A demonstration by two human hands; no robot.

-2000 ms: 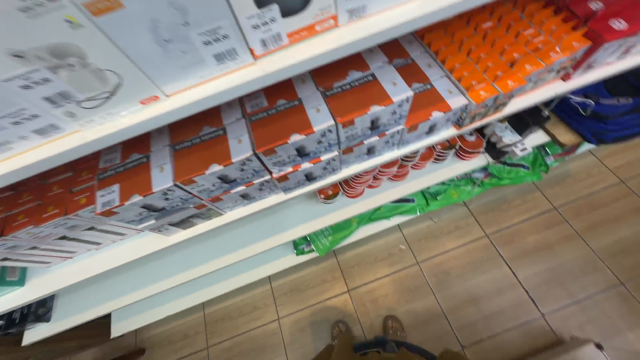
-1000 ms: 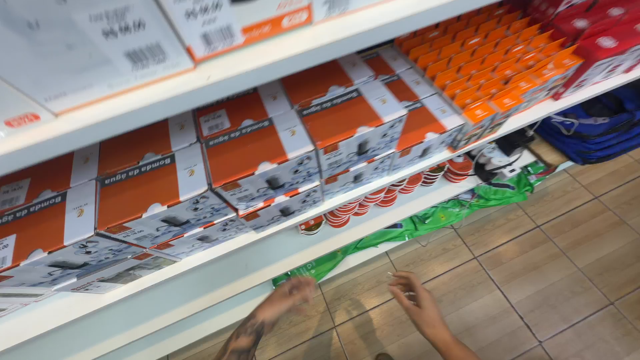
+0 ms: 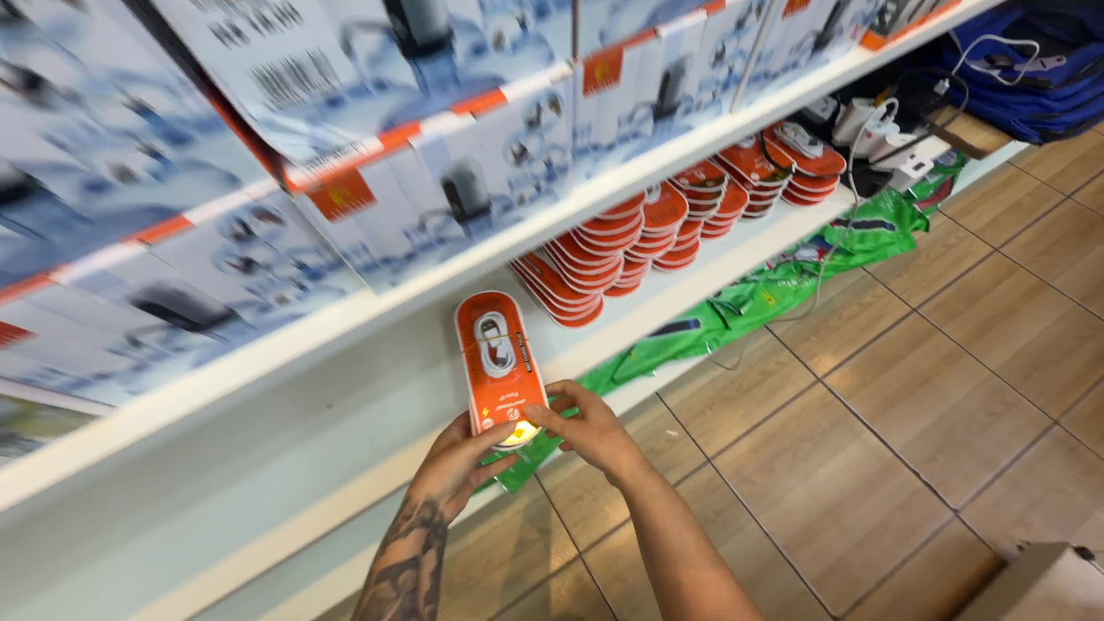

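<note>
A small stack of orange cards, each with a coiled white charging cable (image 3: 496,345), is held at its near end between both of my hands. My left hand (image 3: 457,457) grips the left edge, with the thumb on top. On the right edge is my right hand (image 3: 582,423), its thumb on the top card and its fingers bent beside it. Further back on the lower shelf stand several stacks of similar orange cards (image 3: 595,250), apart from the held ones.
Water pump boxes (image 3: 466,181) fill the shelf above. Green packages (image 3: 750,297) lie on the lowest ledge. White plugs and cables (image 3: 880,138) and blue fabric items (image 3: 1035,69) are at the back right. A cardboard box (image 3: 1044,586) stands on the tiled floor, lower right.
Both hands, seen apart with nothing plainly in them a second ago, now hold the carded cables. The view has moved much closer to the lower shelf.
</note>
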